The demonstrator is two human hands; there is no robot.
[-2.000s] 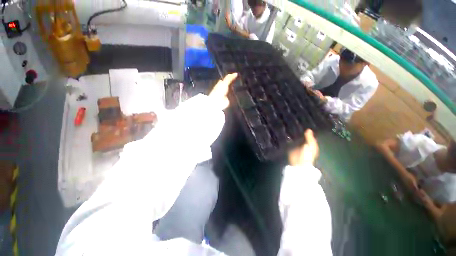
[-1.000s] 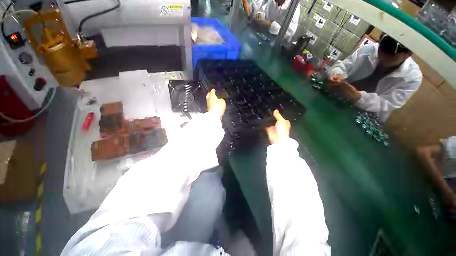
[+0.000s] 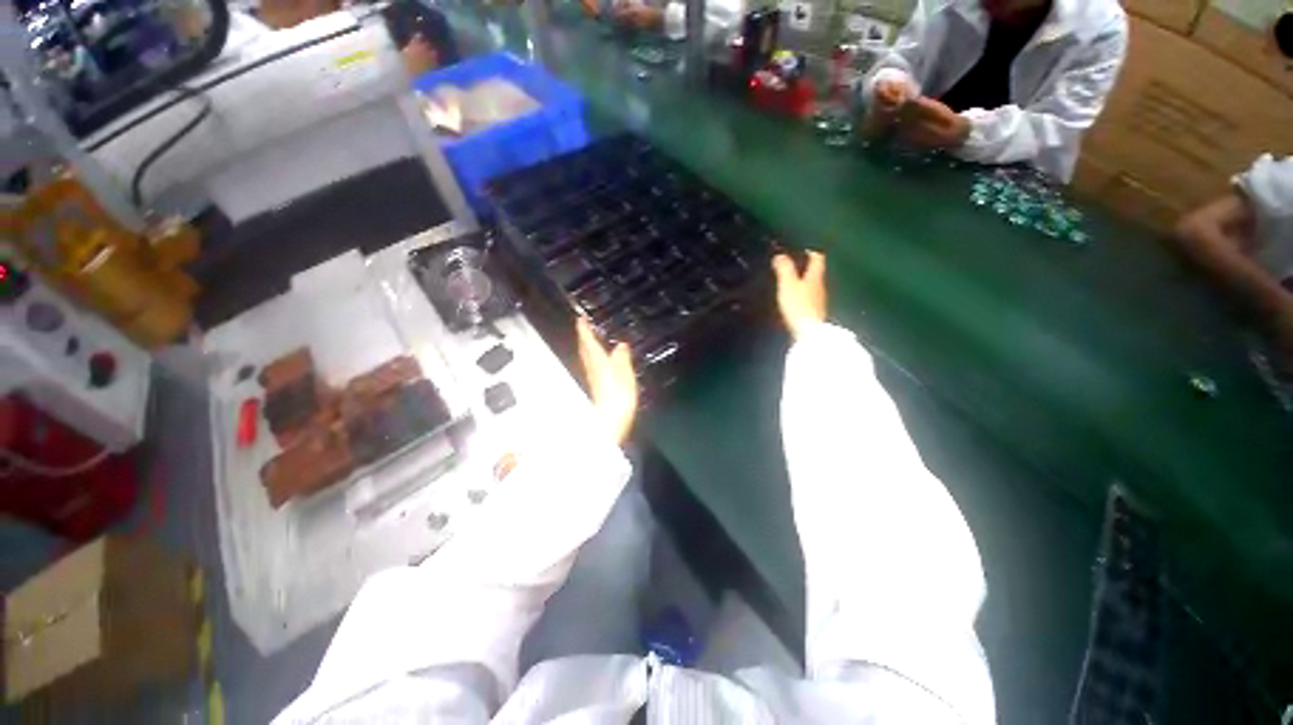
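Observation:
A stack of black blister trays (image 3: 624, 234) with rows of pockets lies on the green bench, beside the white machine table. My left hand (image 3: 607, 380) is at the near left corner of the stack, with fingers apart. My right hand (image 3: 801, 293) is at its right corner, with thumb and finger apart. Neither hand visibly grips the top tray. Whether the fingers touch its sides is unclear.
Left, the white machine table (image 3: 305, 588) holds reddish-brown fixture blocks (image 3: 312, 432), a fan (image 3: 465, 281) and a red stick (image 3: 248, 422). A blue bin (image 3: 518, 121) is behind the trays. A clear strip (image 3: 1120, 609) lies right. A person (image 3: 993, 78) handles small parts across the bench.
The black tray, held up and tilted earlier, has come down and now lies flat on the stack. My hands have moved to its near and right corners, and the view has turned right.

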